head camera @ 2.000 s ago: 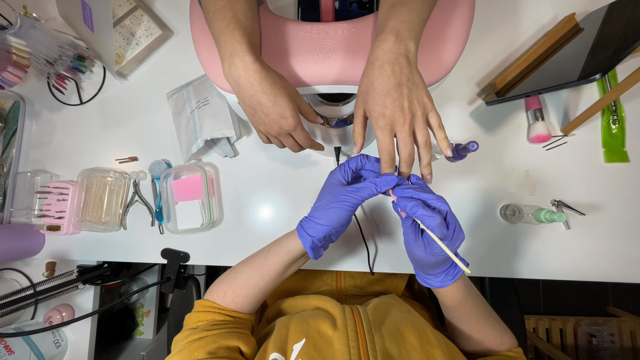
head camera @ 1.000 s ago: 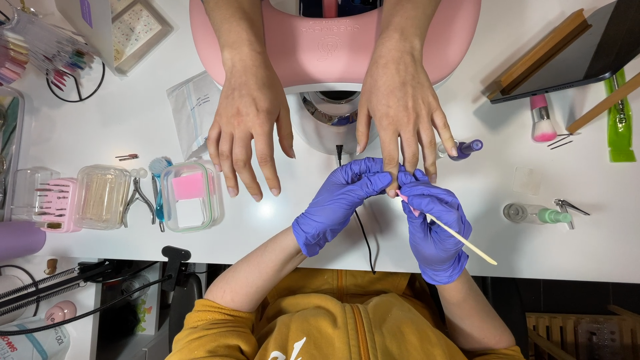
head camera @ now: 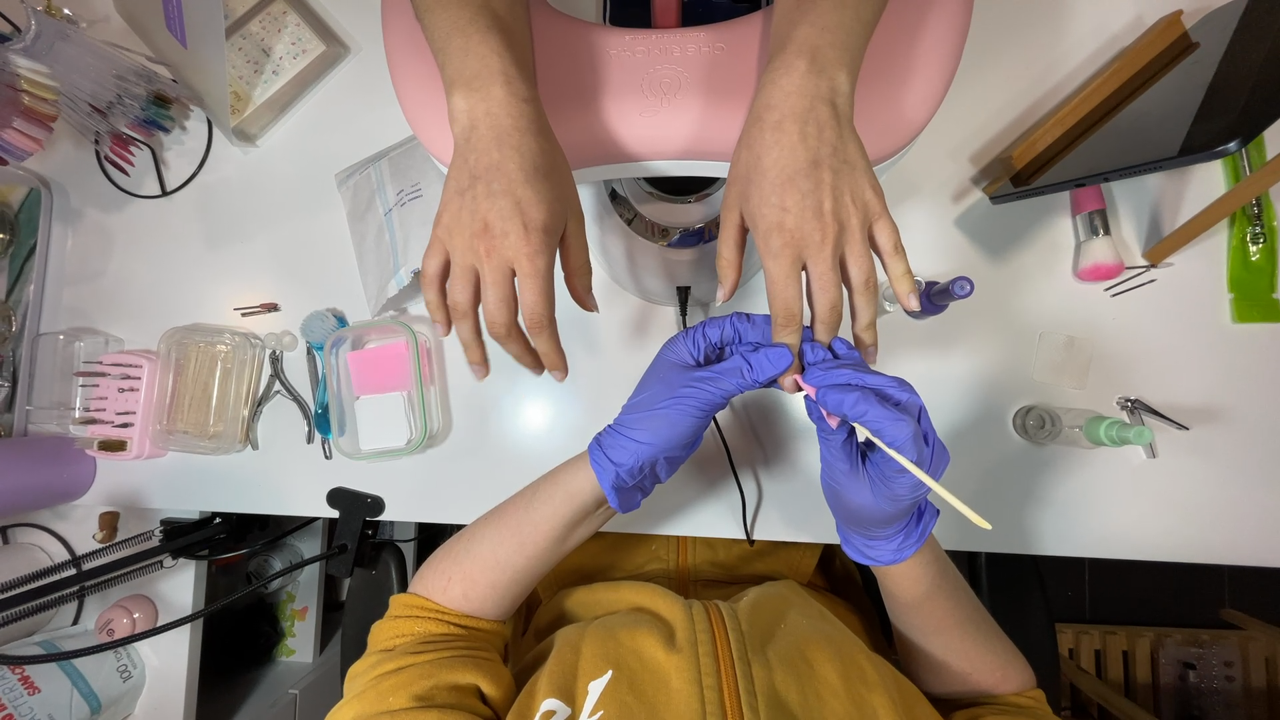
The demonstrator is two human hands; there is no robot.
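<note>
Purple gloves cover both my hands. My left hand (head camera: pixel 690 400) grips a fingertip of the other person's hand (head camera: pixel 810 200), which lies palm down. Close against it, my right hand (head camera: pixel 880 440) holds a thin pale wooden stick (head camera: pixel 925 477) and a small pink piece (head camera: pixel 818 400) that touches the same fingertip. The stick points down to the right. The person's other hand (head camera: pixel 505 220) rests palm down with fingers spread, left of my hands.
A pink and white nail-table device (head camera: pixel 670 100) stands ahead. Clear boxes (head camera: pixel 385 390), nippers (head camera: pixel 280 395) and a pink bit holder (head camera: pixel 120 405) lie left. Purple polish (head camera: pixel 940 295), a spray bottle (head camera: pixel 1085 427), a nail clipper (head camera: pixel 1150 408), a brush (head camera: pixel 1095 240) and a tablet (head camera: pixel 1150 130) are right.
The other person's hand on the left has moved out from the device onto the table, fingers spread. My hands stay at the same fingertip; the stick's angle has changed slightly.
</note>
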